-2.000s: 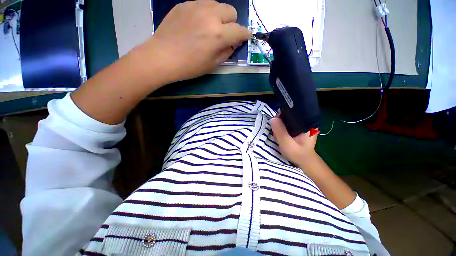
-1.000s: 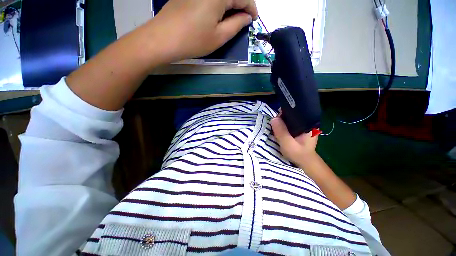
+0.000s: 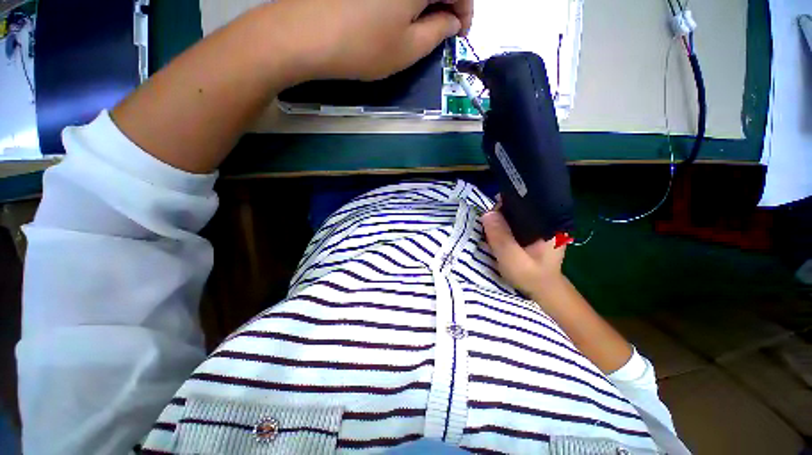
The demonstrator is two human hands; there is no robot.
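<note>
The tablet assembly [image 3: 405, 98], with a dark half and a white half, lies on the beige mat. The small green circuit board [image 3: 460, 105] is at its near edge by the boundary. My left hand [image 3: 374, 40] covers part of the dark half; its fingertips, at the top edge of the picture, pinch a thin dark lead wire [image 3: 469, 46]. My right hand [image 3: 525, 262] grips the black soldering gun [image 3: 531, 147] from below. The gun's metal tip points left over the board; whether it touches is unclear.
Another tablet assembly [image 3: 87, 80] lies at the left. A thick black cord [image 3: 699, 107] with a white connector [image 3: 683, 24] and a fine solder wire [image 3: 669, 133] hang over the bench's green edge [image 3: 356, 153] at right. White paper [image 3: 792, 115] is at far right.
My left hand has moved up and slightly right, away from the gun tip, uncovering more of the dark half's near edge. My right hand and the gun have barely moved.
</note>
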